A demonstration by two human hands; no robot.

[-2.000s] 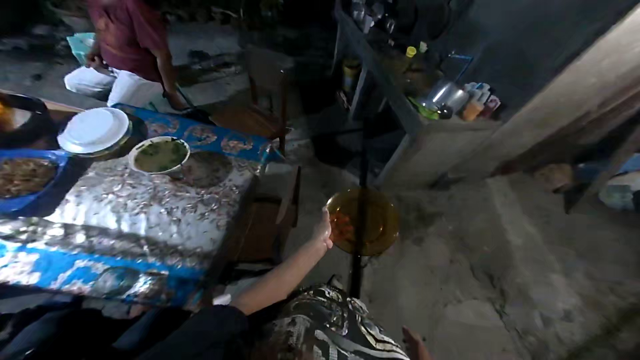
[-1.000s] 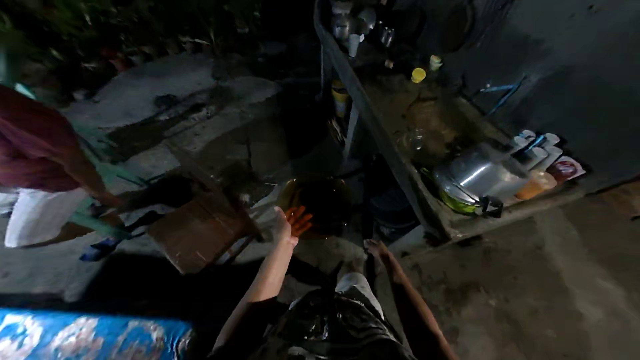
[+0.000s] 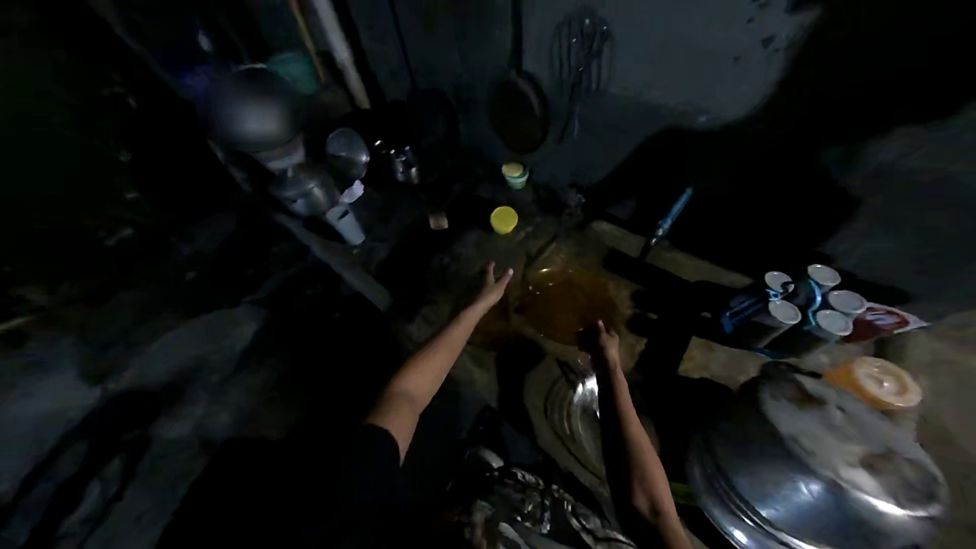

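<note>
An amber, see-through plate [image 3: 568, 303] lies over the dim counter in front of me. My right hand [image 3: 604, 345] is at its near right edge, fingers curled against or around the rim. Just left of the plate, my left hand [image 3: 494, 288] has its fingers apart and holds nothing. Below the plate is a shiny round metal lid or basin [image 3: 576, 412], partly hidden by my right forearm. A yellow-topped container [image 3: 503, 219] stands beyond my left hand, with a pale green tub [image 3: 515, 174] behind it.
A large lidded aluminum pot [image 3: 823, 457] fills the lower right, beside an orange container [image 3: 877, 383] and several cups [image 3: 784, 313]. Metal pots [image 3: 309, 191] and a light cup [image 3: 345, 224] stand at the left. A pan [image 3: 519, 113] hangs on the wall.
The view has swung from the table to the counter. Two seconds ago my left hand held the amber plate; now it is apart from it, and my right hand is at the plate's rim.
</note>
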